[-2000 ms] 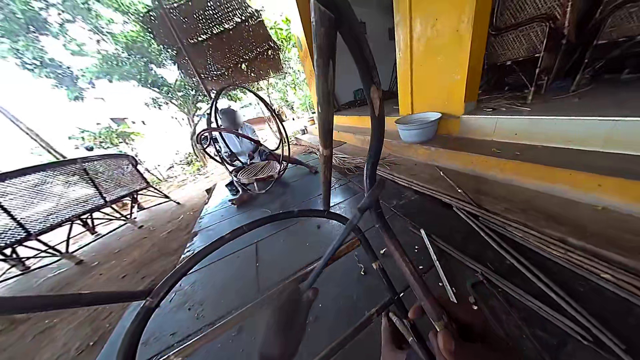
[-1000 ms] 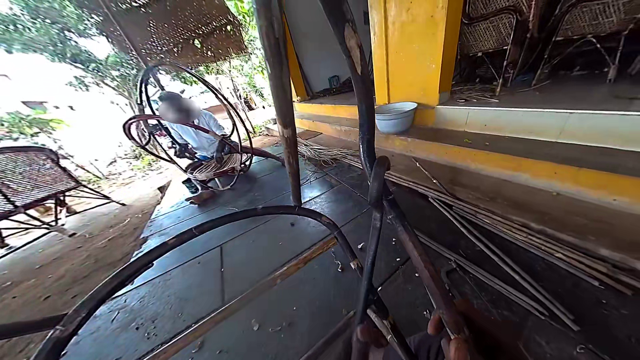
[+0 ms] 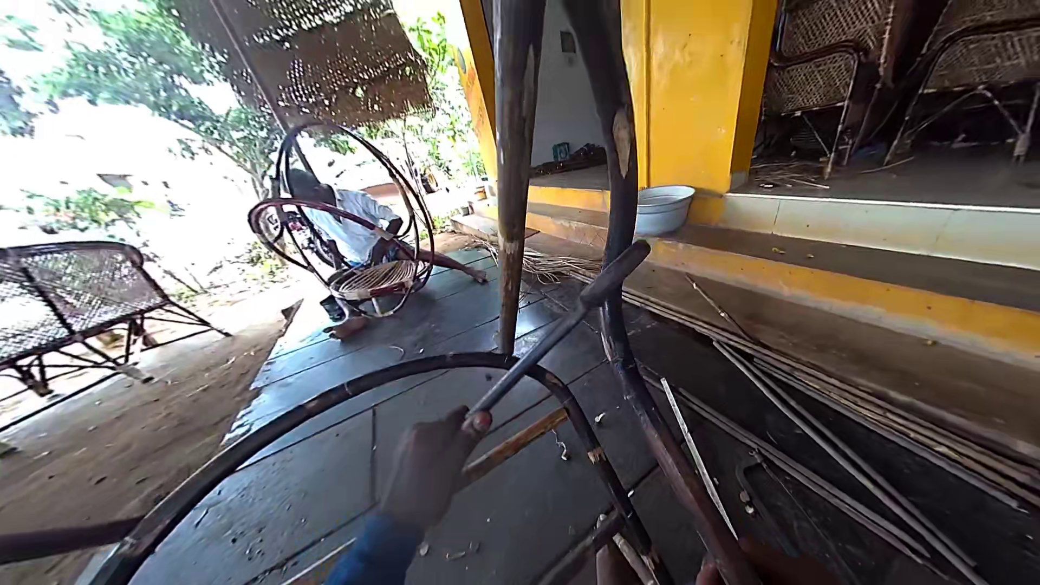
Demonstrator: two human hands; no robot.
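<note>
My left hand, in a blue sleeve, grips the handle of a hammer-like tool. Its dark head overlaps the upright bent cane pole in view; whether they touch is unclear. At the bottom right edge, my right hand is partly cut off and dark, with its fingers around the lower part of that pole. A curved dark cane hoop arches across the foreground, with a straight wooden bar beneath it. Another thick pole stands behind the hoop.
Long cane rods lie along the step at right. A grey basin sits on the step. A seated person is behind a round cane chair. A woven bench is at left, and woven chairs stand upper right.
The hammer-like tool was nearly upright a second ago and now slants up to the right. My left hand has come higher into view, left of the pole. The view has shifted.
</note>
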